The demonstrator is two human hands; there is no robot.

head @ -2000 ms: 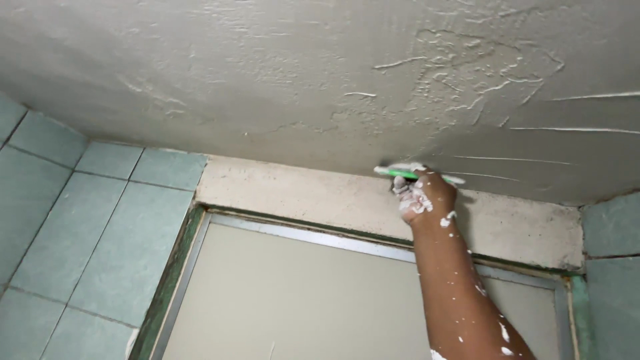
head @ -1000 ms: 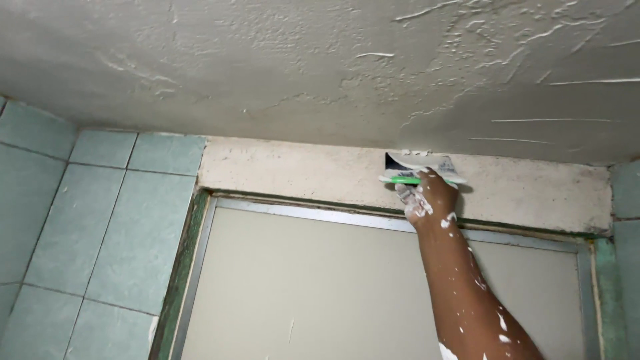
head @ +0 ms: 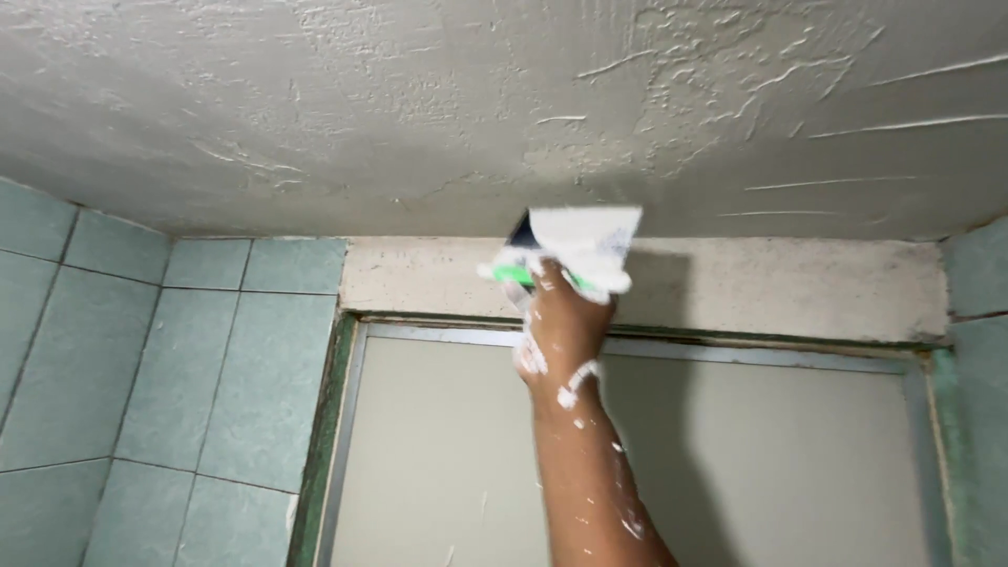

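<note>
My right hand (head: 571, 315), spotted with white paste, grips a wide putty knife (head: 587, 236) by its green handle edge. White filler coats much of the blade, and a dark patch shows at its left corner. The blade is held up in front of the bare plaster strip (head: 425, 272), its top edge reaching over the line where the grey skim-coated ceiling (head: 441, 142) begins; whether it touches is unclear. Ridges and rough patches of coating mark the ceiling. My left hand is out of view.
Below the strip is a metal-edged frame (head: 748, 352) around a pale panel (head: 441, 441), with green wood (head: 319, 449) along its left side. Light green wall tiles (head: 268, 378) cover the left wall, and more tiles (head: 980, 272) stand at the right.
The putty knife was nearly edge-on against the strip's top, then lower on the strip; now its coated face shows and it stands further left. My right hand has kept its grip.
</note>
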